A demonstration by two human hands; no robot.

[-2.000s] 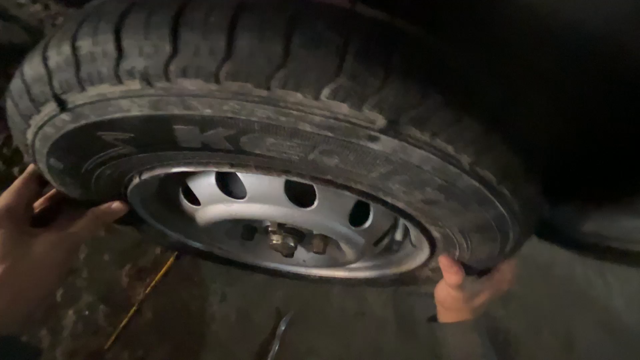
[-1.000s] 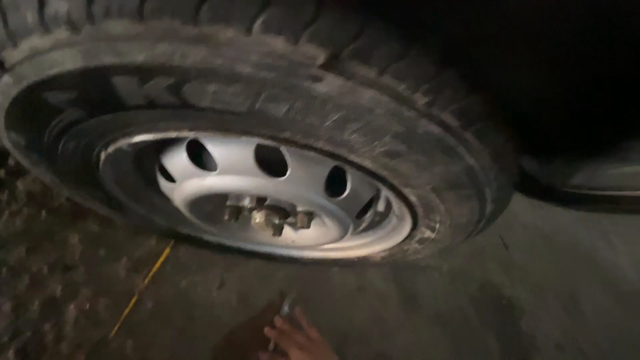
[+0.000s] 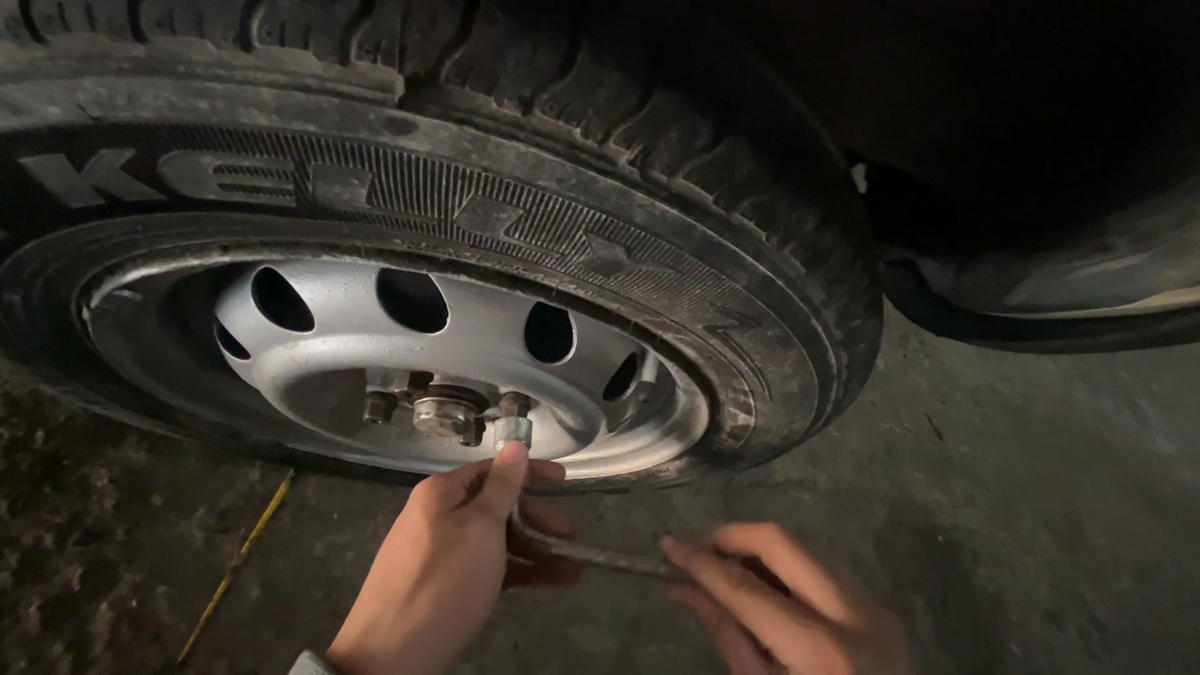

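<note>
A Kelly tyre (image 3: 581, 225) on a silver steel wheel rim (image 3: 347, 328) fills the upper left. Lug bolts (image 3: 380, 406) stand around the round hub centre (image 3: 444, 415). My left hand (image 3: 459, 534) grips the socket end of a bent metal lug wrench (image 3: 619, 560), its thumb just under the socket (image 3: 512, 432), which sits at the right-hand lug bolt. The wrench's handle runs right to my right hand (image 3: 778, 600), whose blurred fingers are around its far end.
Dark car bodywork (image 3: 1106, 281) overhangs at the right, its lower edge beside the tyre. Below lies a grey concrete floor (image 3: 984, 469). A thin yellow strip (image 3: 234, 562) lies on the ground at lower left, by rough dark ground (image 3: 75, 544).
Two seconds ago both hands were on the tyre's sides. One second ago a hand was low at the floor, by a metal tool. Now both hands hold the wrench at the wheel.
</note>
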